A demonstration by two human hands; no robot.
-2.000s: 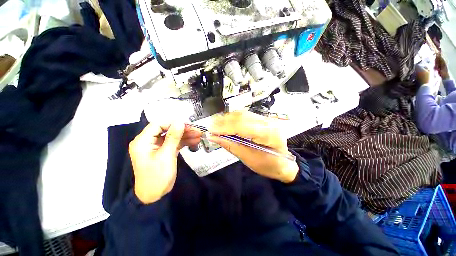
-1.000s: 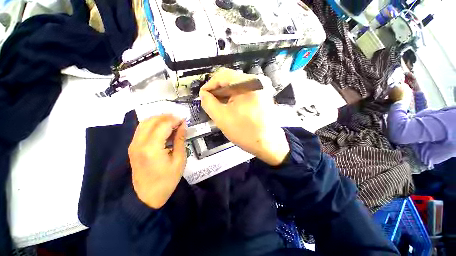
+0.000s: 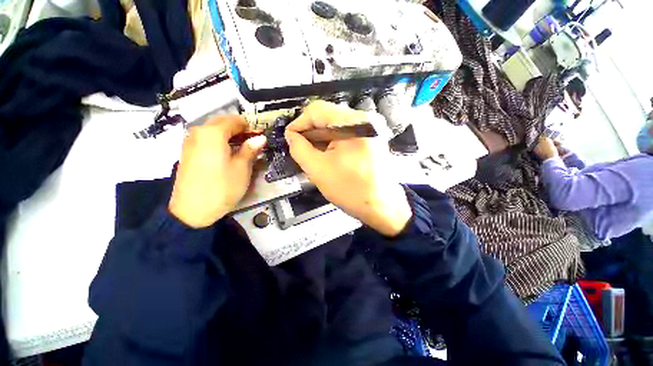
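The white overlock machine (image 3: 344, 50) stands in front of me, with its needle and presser foot area (image 3: 278, 139) below the head. My right hand (image 3: 344, 164) holds dark tweezers (image 3: 340, 132) like a pen, their tips at the needle area and hidden by my fingers. My left hand (image 3: 213, 171) is just left of the needle area, thumb and fingertips pinched together near the tweezer tips. Whether it holds a thread is too small to tell. A dark rectangular gap (image 3: 304, 205) shows in the metal at the front edge.
Navy fabric (image 3: 64, 78) is heaped left on the white table (image 3: 57, 236). Striped fabric (image 3: 530, 243) is heaped right. A blue crate (image 3: 566, 322) and a red object (image 3: 594, 292) are lower right. A person in a lilac sleeve (image 3: 573, 187) is at right. Small metal parts lie right of the machine.
My right hand has gone from in front of the machine to the needle area with the tweezers. My left hand has moved up and forward beside it, uncovering a round dark spot on the front edge.
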